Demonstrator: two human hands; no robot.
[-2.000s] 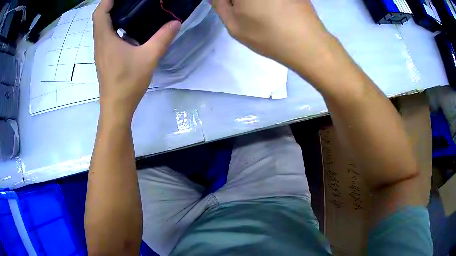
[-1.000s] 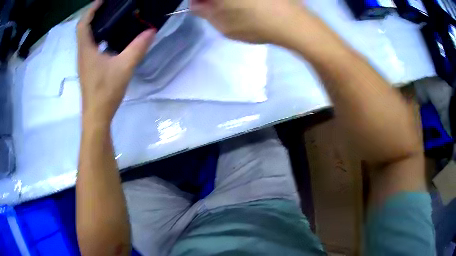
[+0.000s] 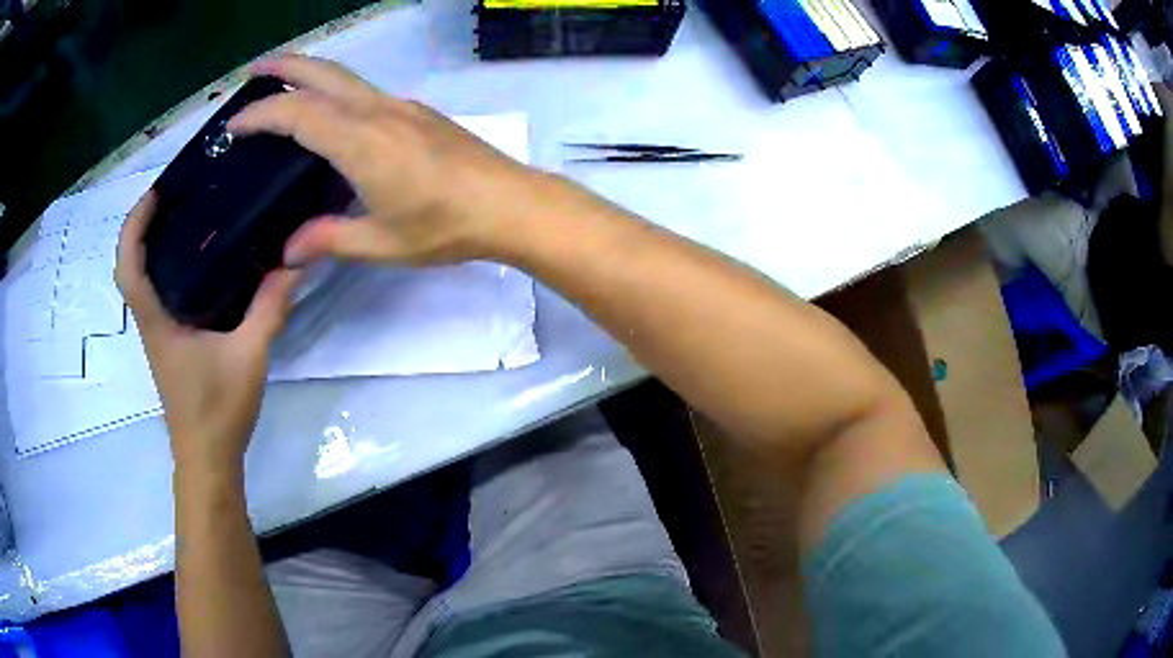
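Note:
A black outer housing (image 3: pixel 212 238) with rounded corners is held above the paper at the upper left of the head view. A small round metallic part and a short red line show on it. My left hand (image 3: pixel 212 347) grips its near end from below. My right hand (image 3: pixel 392 167) lies over its far right side, with fingers near the round part. A pale protective bag (image 3: pixel 315 309) lies partly hidden under the hands. Dark tweezers (image 3: pixel 656 153) lie on the bench to the right.
Paper sheets (image 3: pixel 437 328) lie under the work, one with a black grid. Inner blocks (image 3: pixel 804 45) with blue, white or yellow strips stand along the back and right. A brown carton (image 3: pixel 958 373) and a blue bin (image 3: pixel 1048 334) are beyond the right bench edge.
The view has shifted right, bringing the tweezers and more blocks into view. A thin tool seen at my right hand one second ago is no longer there; that hand is now on the housing.

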